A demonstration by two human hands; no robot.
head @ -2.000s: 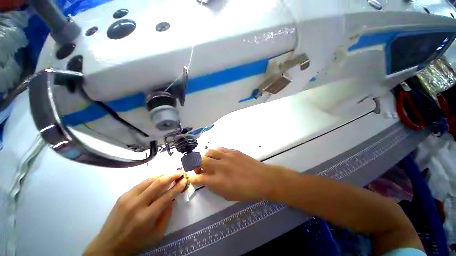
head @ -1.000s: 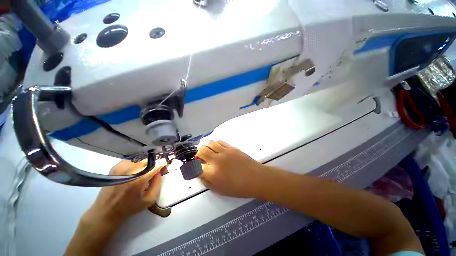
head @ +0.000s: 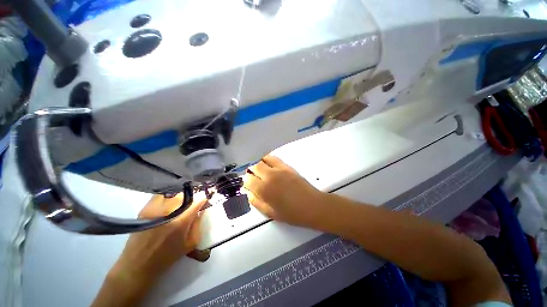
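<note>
The white industrial sewing machine (head: 288, 78) with a blue stripe spans the view. Its needle area (head: 210, 189) is brightly lit and partly hidden by the dark round attachment (head: 236, 204) and the shiny curved guard (head: 60, 210). My left hand (head: 162, 231) is left of the needle area, its fingertips close to the foot and partly behind the guard. My right hand (head: 282, 189) is just right of the attachment, fingers bent beside it. The cloth at the fingertips cannot be made out, so I cannot tell what either hand holds.
A ruler strip (head: 300, 270) runs along the table's front edge. Red-handled scissors (head: 498, 129) lie at the right end. A blue basket (head: 516, 252) and pinkish bundle (head: 477, 219) are below the edge at right. A dark display (head: 516, 60) is at upper right.
Since two seconds ago, both hands have moved from in front of the foot to farther back beside the needle area. The small white piece at the fingertips no longer shows. The view has shifted slightly.
</note>
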